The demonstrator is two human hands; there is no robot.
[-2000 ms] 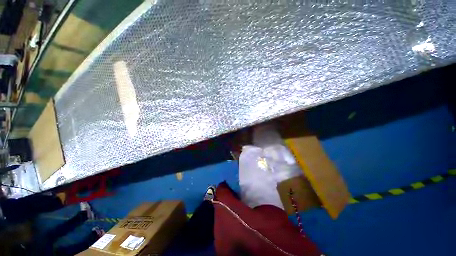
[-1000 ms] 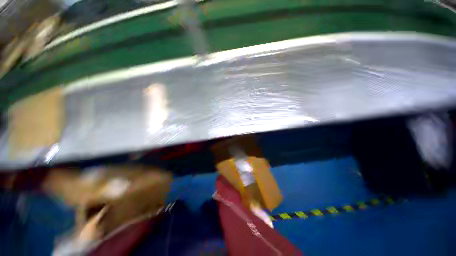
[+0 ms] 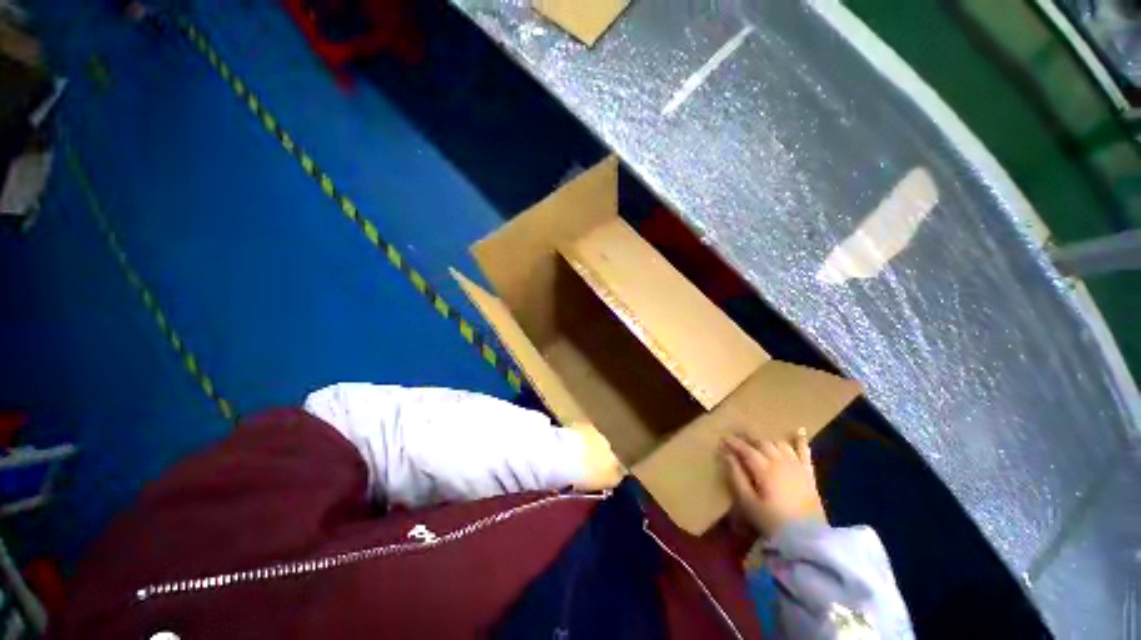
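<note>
An open cardboard carton (image 3: 663, 319) is held in front of my body, beside the bench edge, with its flaps spread and its inside looking empty. My left hand (image 3: 588, 458) is at the carton's near left corner, on the side flap, with the fingers partly hidden. My right hand (image 3: 772, 480) lies on the near right flap, fingers on the cardboard and the thumb raised.
The bench with silver film (image 3: 801, 163) runs along the right, with a pale strip (image 3: 882, 228) and a cardboard sheet (image 3: 586, 15) on it. Blue floor with yellow-black tape (image 3: 328, 185) lies left. A red object (image 3: 357, 38) is under the bench.
The view has turned along the bench. The carton is now open between both hands in front of me; one second ago a blurred carton was at the lower left with a hand at it.
</note>
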